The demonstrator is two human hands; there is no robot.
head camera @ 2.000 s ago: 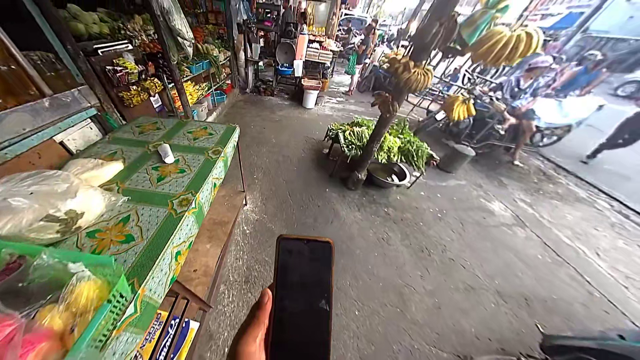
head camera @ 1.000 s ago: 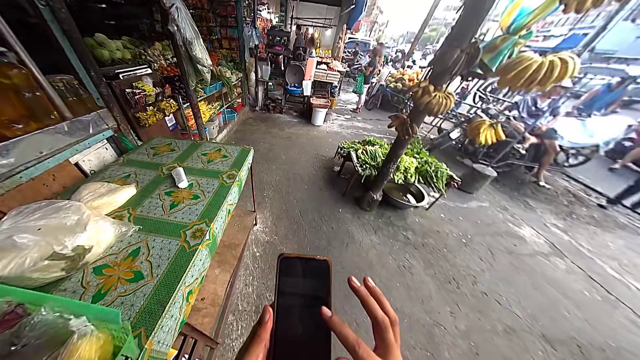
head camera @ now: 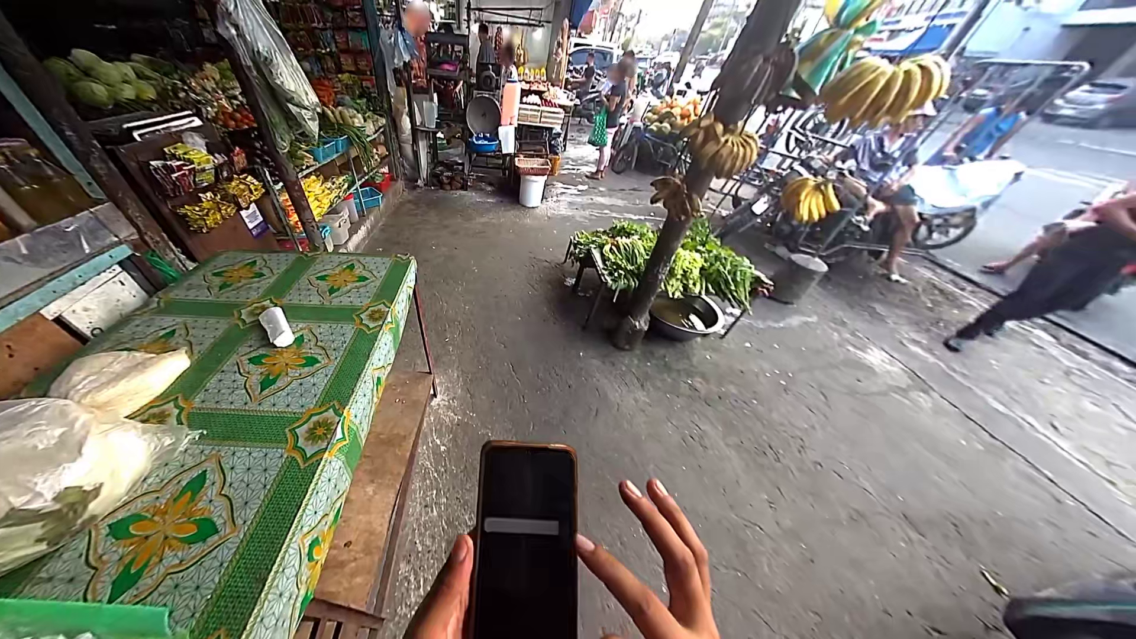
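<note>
A smartphone (head camera: 527,577) in an orange-brown edged case stands upright at the bottom centre, its screen dark with a pale bar across it. My left hand (head camera: 446,593) holds it, the thumb along its left edge and the other fingers hidden. On the right side, my right hand (head camera: 661,572) has its fingers spread, with one fingertip at the phone's right edge; whether it touches is unclear. To the left is a table with a green patterned cloth (head camera: 297,435), bearing a small white object (head camera: 276,327) and clear plastic bags of pale goods (head camera: 67,475).
A wooden bench (head camera: 377,497) runs beside the table. Ahead, leafy greens (head camera: 674,257) and a metal basin (head camera: 686,316) sit by a wooden post (head camera: 652,275) hung with bananas (head camera: 886,89). A person in dark clothes (head camera: 1038,280) is at the right; produce shelves line the left.
My right hand has come into view beside the phone since the oldest frame. A pale bar now shows on the previously dark screen. The person in dark clothes at the right stands farther into view.
</note>
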